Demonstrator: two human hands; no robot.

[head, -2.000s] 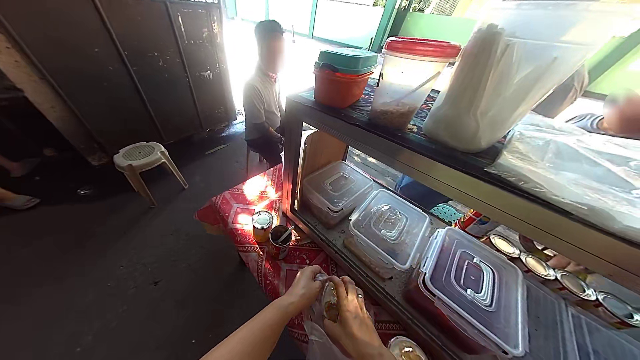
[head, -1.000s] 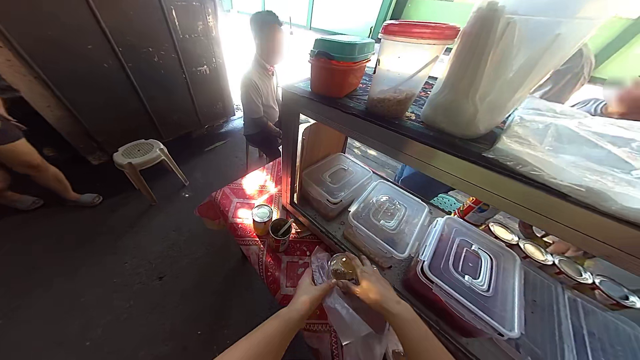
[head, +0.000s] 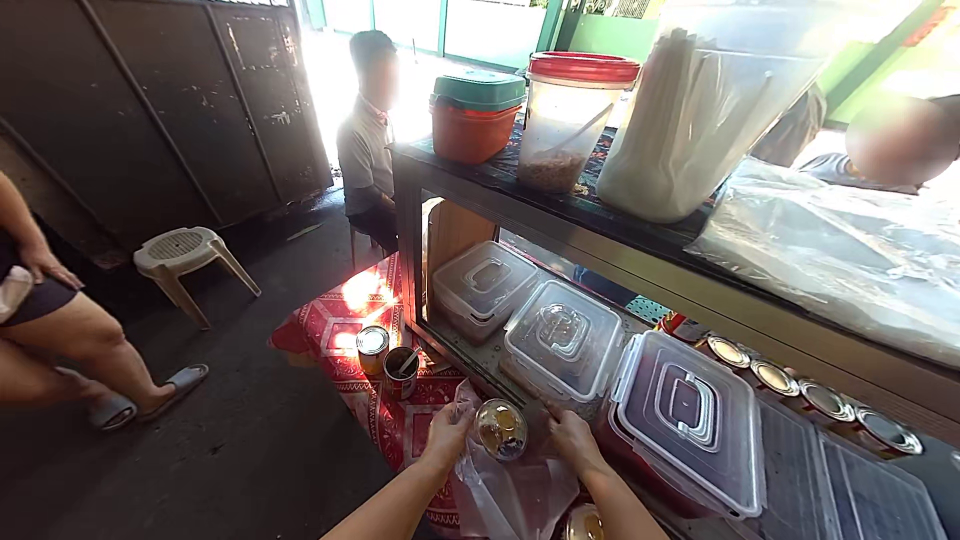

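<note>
My left hand (head: 448,433) grips the top edge of a clear plastic bag (head: 499,487), close beside a small round container with a clear domed lid (head: 502,429). Yellowish and dark contents show through the lid. My right hand (head: 571,441) is on the container's other side, near the cabinet's edge; its fingertips are partly hidden, and whether they hold the bag cannot be told. A second domed container (head: 585,523) shows at the bottom edge by my right forearm.
Lidded plastic boxes (head: 564,339) line the cabinet shelf. An unopened-looking can (head: 373,349) and an open can with a spoon (head: 402,373) stand on the red patterned tablecloth (head: 337,322). A plastic stool (head: 180,251), a seated person and another person's legs are at left.
My right hand has moved right, away from the domed container it touched a second ago. At left, the other person has come further into view.
</note>
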